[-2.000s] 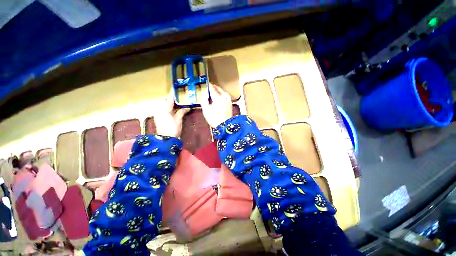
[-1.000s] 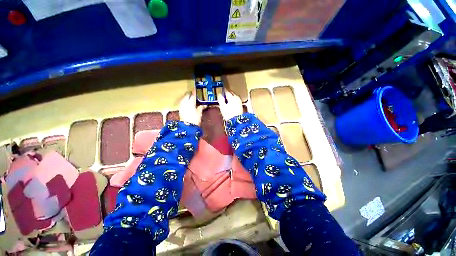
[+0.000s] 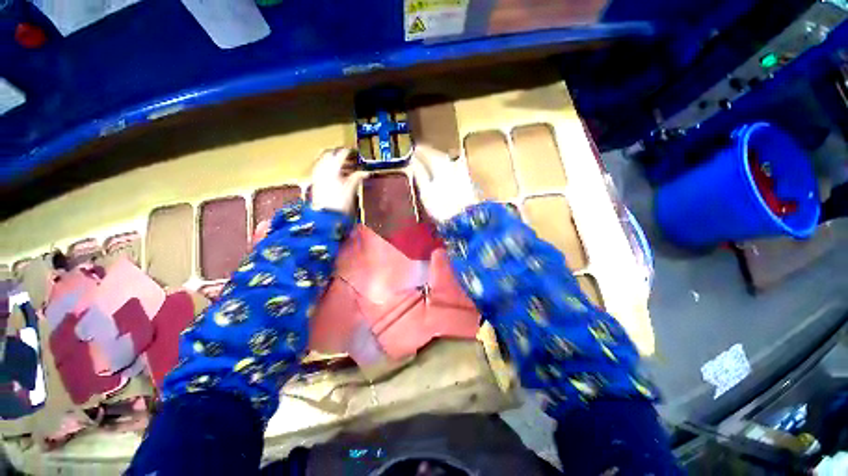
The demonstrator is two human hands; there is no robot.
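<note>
The blue cutting die (image 3: 383, 138) lies on the cream-yellow sheet (image 3: 232, 153), close under the press beam's front edge. My left hand (image 3: 336, 181) is just off the die's lower left corner, fingers bent, with nothing visible in it. My right hand (image 3: 444, 182) is just off the lower right corner, empty, fingers towards the die. Small gaps show between die and hands. A maroon cut-out opening (image 3: 389, 200) lies below the die, between my hands. Pink pieces (image 3: 395, 293) overlap between my forearms, with a red piece (image 3: 416, 240) at their top.
The blue press beam (image 3: 307, 79) spans the back. Tan openings (image 3: 537, 160) run along the right. Pink and red pieces (image 3: 112, 321) pile at the left, navy ones (image 3: 17, 363) at the far left. Crumpled tan scrap (image 3: 409, 395) lies at the near edge. A blue bucket (image 3: 707, 200) stands right.
My hands have moved apart, off the die's sides where they rested a second ago. Earlier the die was held tilted between them; now it lies on the sheet. The camera view has shifted.
</note>
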